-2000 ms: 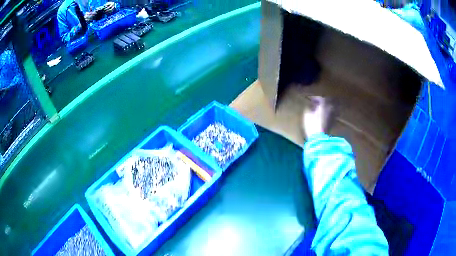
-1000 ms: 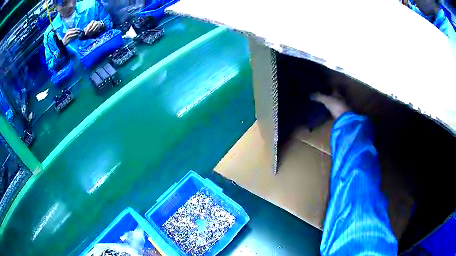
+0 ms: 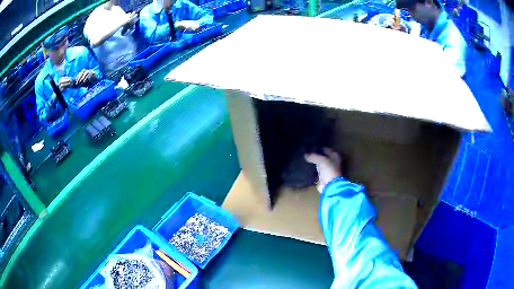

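Observation:
A brown cardboard carton (image 3: 245,135) stands on its side on the bench, its open side facing me and its pale top flap raised. My right hand (image 3: 326,166) reaches inside it, with the light blue sleeve coming from the bottom edge. Its fingers point left towards a dark, indistinct mass (image 3: 300,169) in the carton's shadow. Whether the fingers touch or hold any of it cannot be told. My left hand is not in view.
The small blue bin (image 3: 200,237) with loose metal parts stands left of the carton. The middle bin (image 3: 189,277), cut off below, holds an open clear bag (image 3: 160,271) and an orange-yellow stick. Workers in light blue sit across the green bench (image 3: 146,163); another is behind the carton.
The view has shifted, showing more of the carton's top and the workers opposite. My right hand has stayed inside the carton, now lower and further left in the picture than one second ago.

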